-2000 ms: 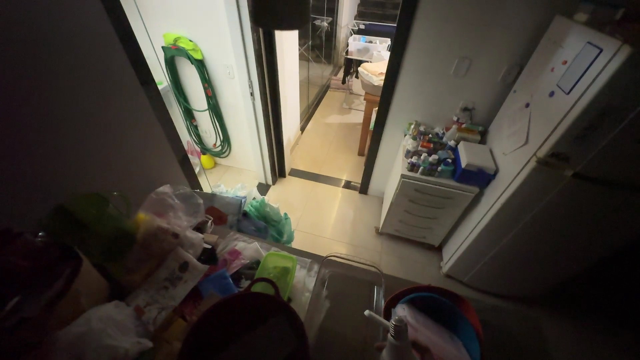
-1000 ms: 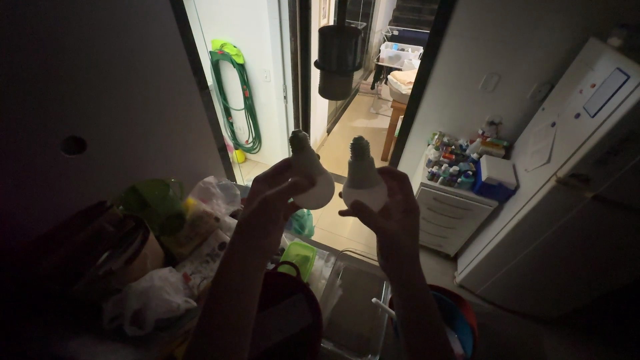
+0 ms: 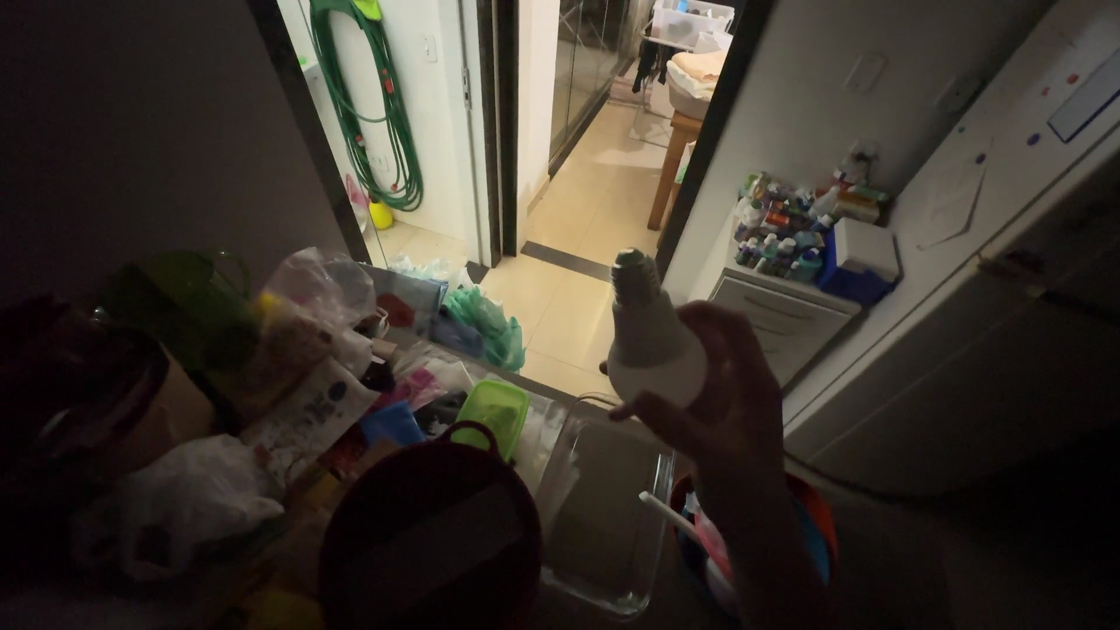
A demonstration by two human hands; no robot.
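Note:
A white light bulb (image 3: 654,350) with a metal screw base is held up right of the middle of the view, base upward and tilted a little left. My right hand (image 3: 713,385) grips its round white end between thumb and fingers, above a clear glass baking dish (image 3: 604,516) and a bucket. My left hand is out of view, and the second bulb is not visible either.
Below lie a dark red round container (image 3: 429,542), a green plastic container (image 3: 494,416) and a white plastic bag (image 3: 188,499). A drawer cabinet (image 3: 779,319) bearing bottles stands at right beside a white refrigerator (image 3: 954,210). A doorway opens ahead; a green hose (image 3: 346,96) hangs at left.
One second ago both hands held up a bulb each; now only my right hand and one bulb show. The left hand has left the view. A dark cylindrical thing hanging by the doorway is out of view.

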